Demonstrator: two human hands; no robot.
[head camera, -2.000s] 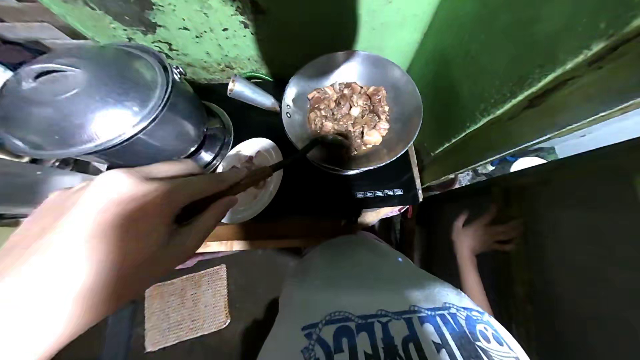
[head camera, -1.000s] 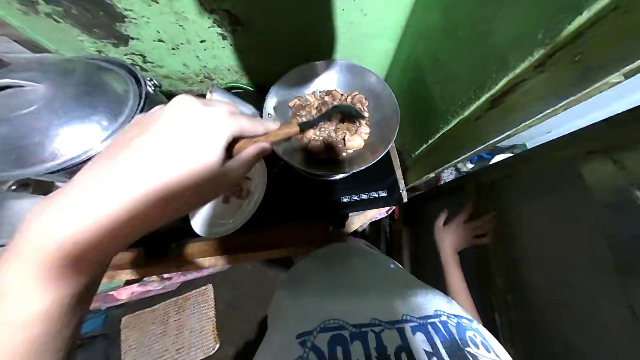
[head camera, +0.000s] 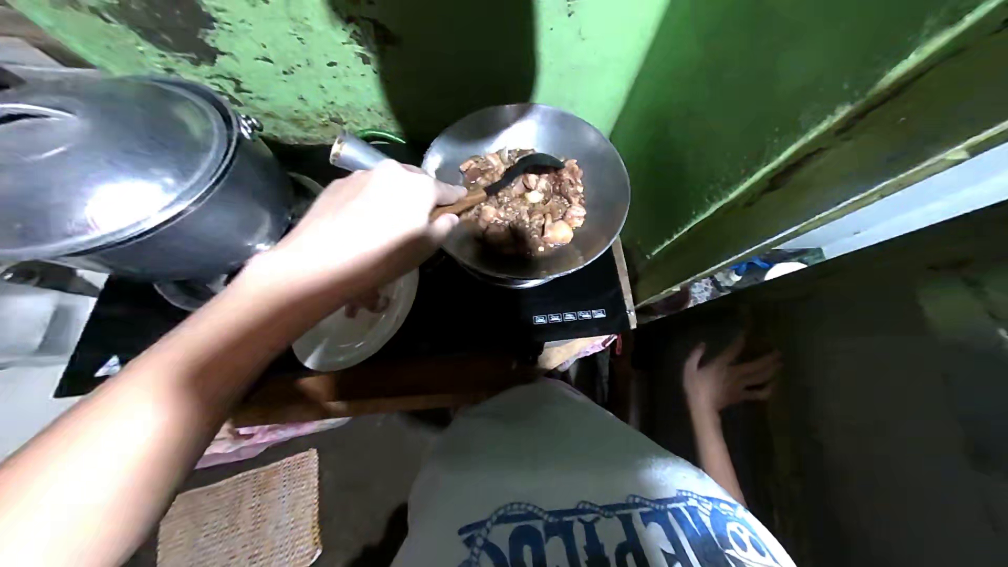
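Observation:
My left hand (head camera: 394, 205) grips the wooden handle of a black-headed cooking spoon (head camera: 508, 179). The spoon's head lies on brown, sauced chunks of what looks like meat (head camera: 543, 209) in a metal wok (head camera: 602, 189). The wok stands on a black glass cooktop (head camera: 504, 315) with a row of touch marks. Its metal handle (head camera: 356, 154) points left, just behind my left hand. Below my left forearm is a pale plate (head camera: 339, 346) with a few pinkish pieces, partly hidden. My right hand (head camera: 726, 379) holds nothing, fingers spread, near a dark surface at the right.
A large lidded metal pot (head camera: 197, 213) stands left of the wok. A peeling green wall (head camera: 291, 63) rises right behind the cooktop, and a green panel (head camera: 756, 102) flanks it on the right. A wooden edge (head camera: 346, 402) runs along the front. A woven mat (head camera: 244, 512) lies below.
The spoon's head has moved across the food, from its lower part two seconds ago to its upper part. My left hand has come closer to the wok. My right hand remains spread at the right.

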